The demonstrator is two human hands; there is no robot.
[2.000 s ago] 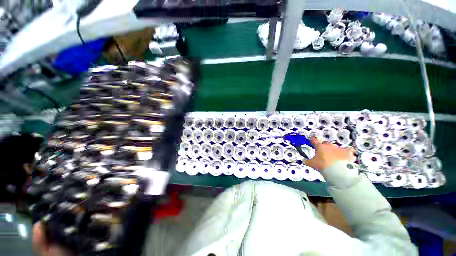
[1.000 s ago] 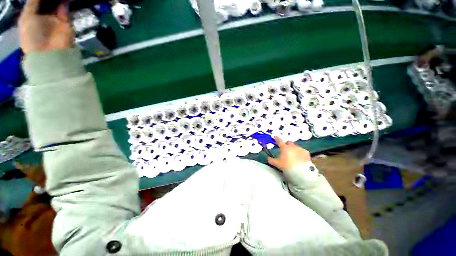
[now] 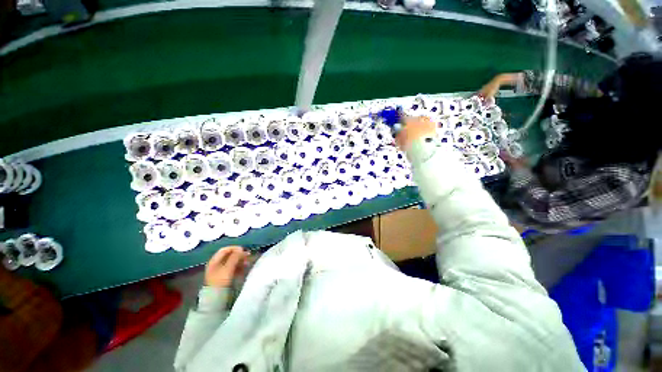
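Note:
White round housings (image 3: pixel 227 162) with dark or bluish centres stand in long rows on the green bench (image 3: pixel 87 211). My right hand (image 3: pixel 416 132) is shut on a blue hand tool (image 3: pixel 390 116) over the back rows, towards the right. The tool's tip is blurred, so I cannot tell whether it touches a housing. My left hand (image 3: pixel 226 266) is low at the bench's front edge, in front of the rows, with its fingers bent. I see nothing clearly held in it, and its inner side is hidden.
A person in a checked sleeve (image 3: pixel 595 195) is at the right, one hand (image 3: pixel 501 83) by the far right housings. A metal upright (image 3: pixel 317 58) rises behind the rows. A pale hose (image 3: pixel 549 73) hangs at right. A cardboard box (image 3: pixel 405 231) is below the edge. More housings (image 3: pixel 29 251) are at left.
My left hand has come down from the upper left to the front edge. The tool in my right hand has moved to the back rows. The black tray seen earlier is out of view; the neighbour now shows.

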